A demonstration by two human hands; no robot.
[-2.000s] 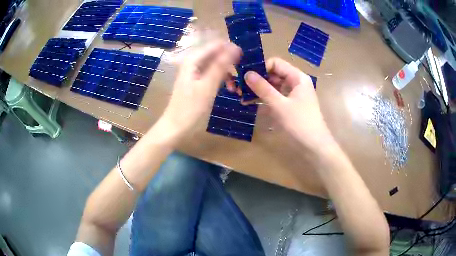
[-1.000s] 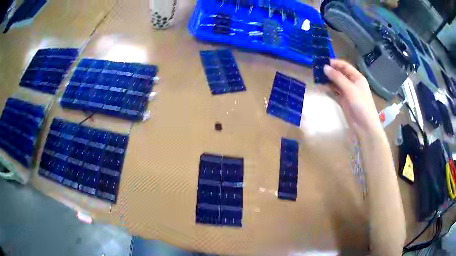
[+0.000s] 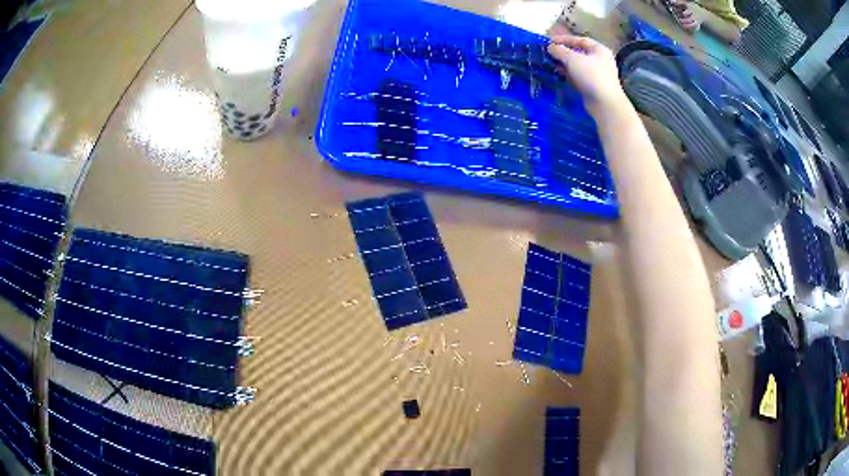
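My right hand point(image 3: 579, 67) reaches into the far right part of the blue tray point(image 3: 465, 191). Its fingers are at a dark row of cell pieces point(image 3: 512, 56); whether they grip one is unclear. Other cell pieces with silvery ribbons point(image 3: 398, 121) lie in the tray. In front of the tray lie a joined cell pair point(image 3: 407, 260), a second joined pair point(image 3: 553, 309) and a narrow cell strip point(image 3: 561, 441). My left hand is out of the picture.
Large cell panels point(image 3: 149, 316) lie at left. A paper cup point(image 3: 247, 74) stands left of the tray. Ribbon scraps and a tiny dark chip point(image 3: 411, 408) lie mid-table. A grey machine point(image 3: 735, 200) and white bottle point(image 3: 735, 321) are at right. Another person's hand point(image 3: 686, 14) shows at top.
My right hand has moved up and left from the tray's right edge to its far part. The view has shifted towards the tray, which appears larger and lower.
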